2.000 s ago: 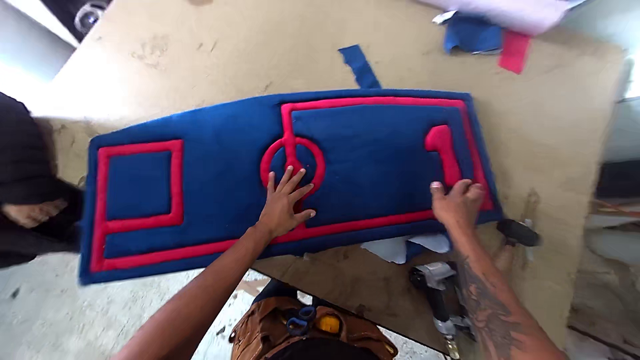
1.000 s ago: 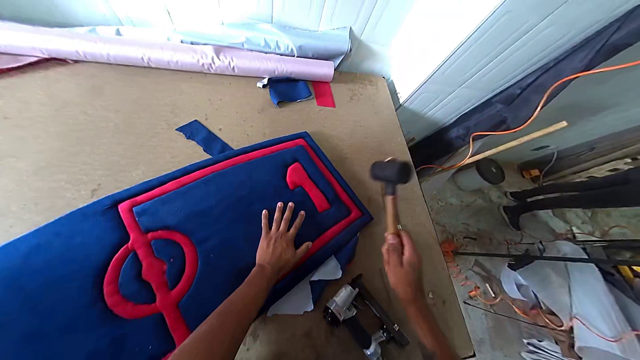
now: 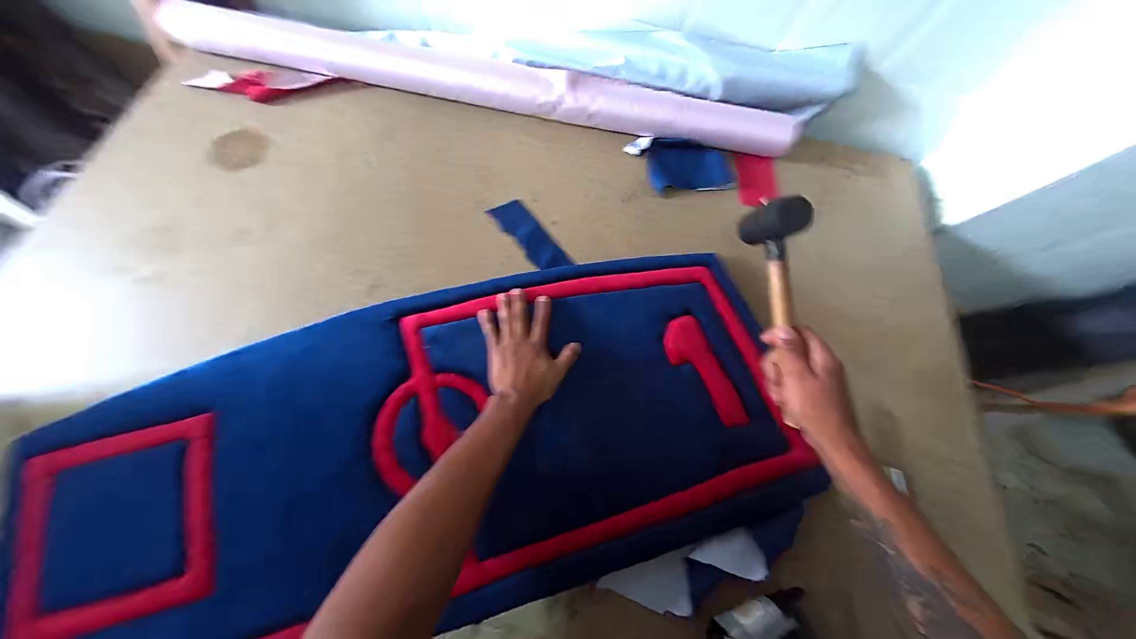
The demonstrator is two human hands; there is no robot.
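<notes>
A blue padded fabric panel [image 3: 302, 382] with raised red padded lines, a circle and a numeral lies across the table. My left hand [image 3: 524, 355] rests flat on it, fingers spread, with the fingertips over the upper red line. In my right hand [image 3: 806, 377] is the wooden handle of a rubber mallet [image 3: 777, 220]. Its black head is raised beyond the panel's upper right corner. The red numeral [image 3: 706, 368] lies between my two hands. A pneumatic tool [image 3: 756, 619] shows partly at the bottom edge of the view.
A roll of pink material [image 3: 497, 84] lies along the far side of the wooden table [image 3: 293, 204], beside light blue sheeting [image 3: 737, 67]. Blue scrap [image 3: 688, 166], red scrap [image 3: 755, 180] and a blue strip [image 3: 532, 235] lie beyond the panel. White-backed scraps [image 3: 657, 581] stick out below it.
My right hand, on the panel two seconds ago, now holds the mallet. My left hand has moved from near the lower red line to the upper one. The view has shifted.
</notes>
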